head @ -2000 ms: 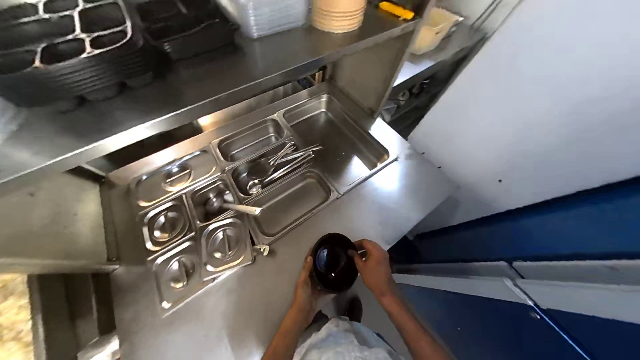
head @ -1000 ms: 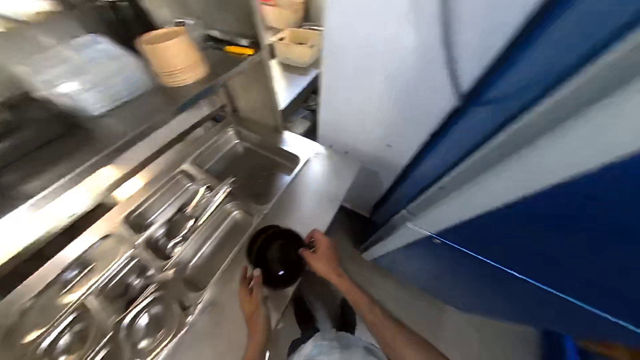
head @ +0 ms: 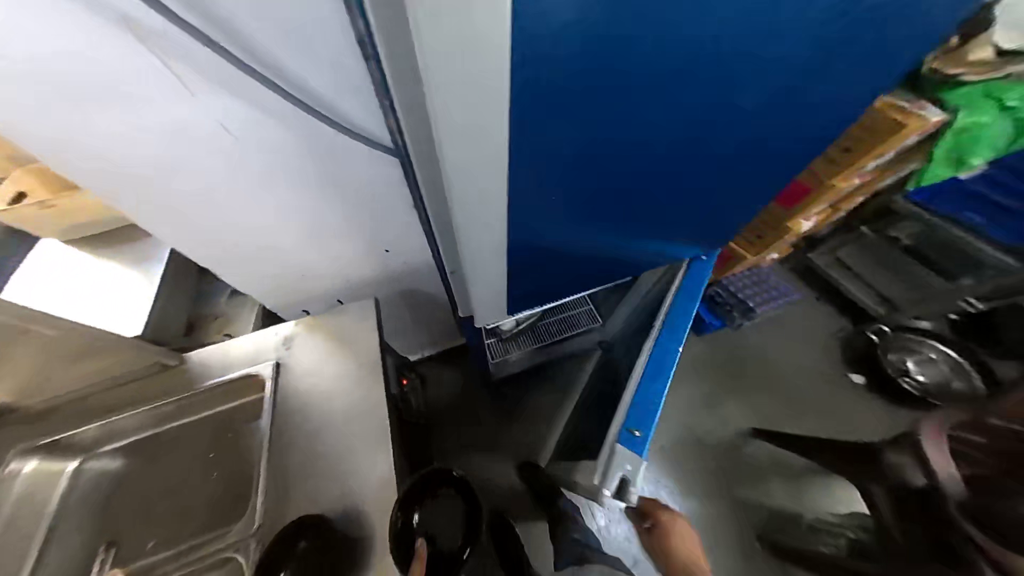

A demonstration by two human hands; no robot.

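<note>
My right hand (head: 666, 538) is at the lower end of an open blue fridge door (head: 658, 372), its fingers at the metal edge. My left hand (head: 418, 558) shows only as a finger at the bottom edge, over a black bowl (head: 437, 512); the rest of it is out of view. Another black bowl (head: 308, 548) is at the bottom left, by the steel counter (head: 328, 400). Behind the door, a white wire rack (head: 552, 328) shows inside the blue cabinet (head: 640, 144).
An empty steel pan (head: 168, 472) is set in the counter at left. Cardboard boxes (head: 848, 160) stand at right, with a lidded metal pot (head: 928, 364) low on the floor side. At lower right is a dark, blurred shape, perhaps a person or a stool. A white panel rises behind the counter.
The view has swung right to the blue cabinet. My right hand has left the black bowl and is now at the door, which stands open. Two black bowls now show apart.
</note>
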